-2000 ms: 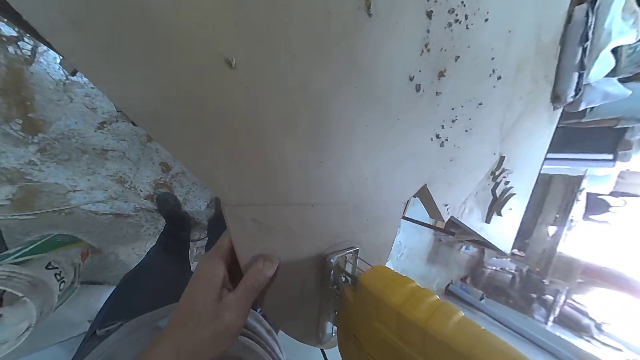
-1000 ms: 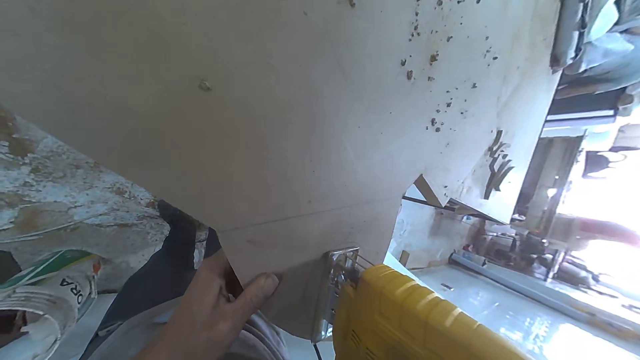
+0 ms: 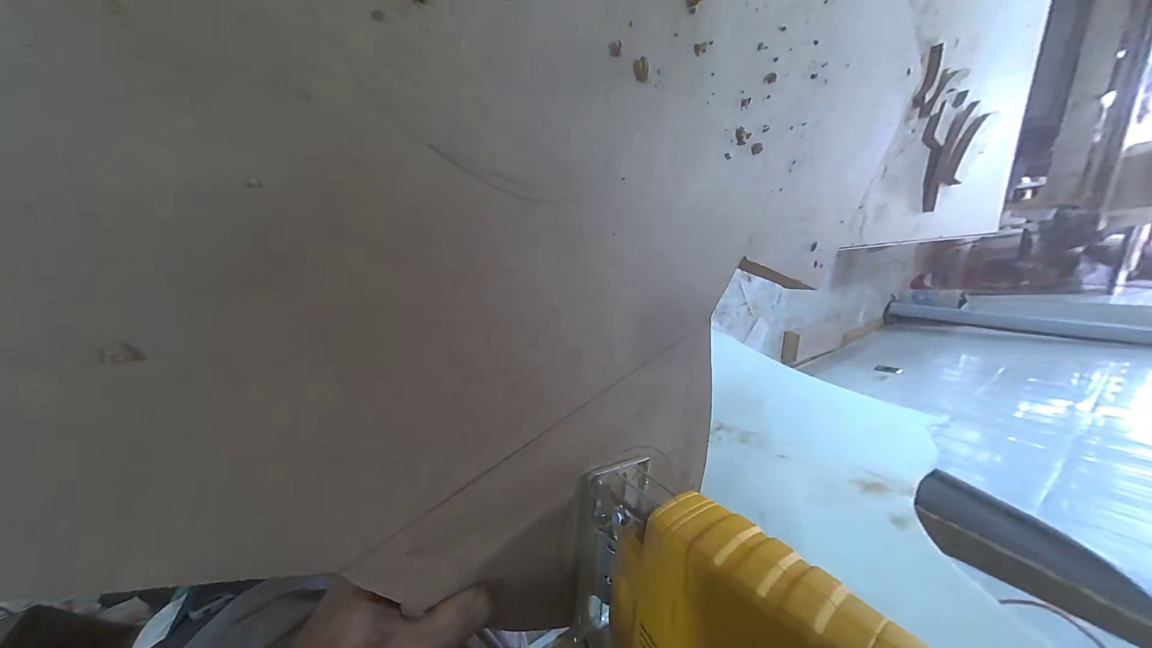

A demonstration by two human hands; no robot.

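Observation:
A large pale sheet, seemingly plywood or board (image 3: 360, 315), fills most of the view, with a thin line drawn across it. At the bottom, my left hand (image 3: 396, 616) grips the sheet's near edge, thumb on top. Just right of it, a yellow jigsaw (image 3: 738, 576) rests on the sheet with its metal base plate (image 3: 607, 540) flat near the cut edge. My right hand is not in view; the handle end of the jigsaw runs out of the frame.
Dark chipped marks (image 3: 945, 135) and small pits mark the sheet at the upper right. Beyond its cut edge lie a pale blue-white surface (image 3: 810, 450), a dark grey curved object (image 3: 1035, 549) and a glossy tiled floor (image 3: 1017, 387).
The sheet's drawn line now slants steeply, and the view has turned and come closer. The left hand still holds the edge, and the jigsaw stays beside it. The bucket at left has left view.

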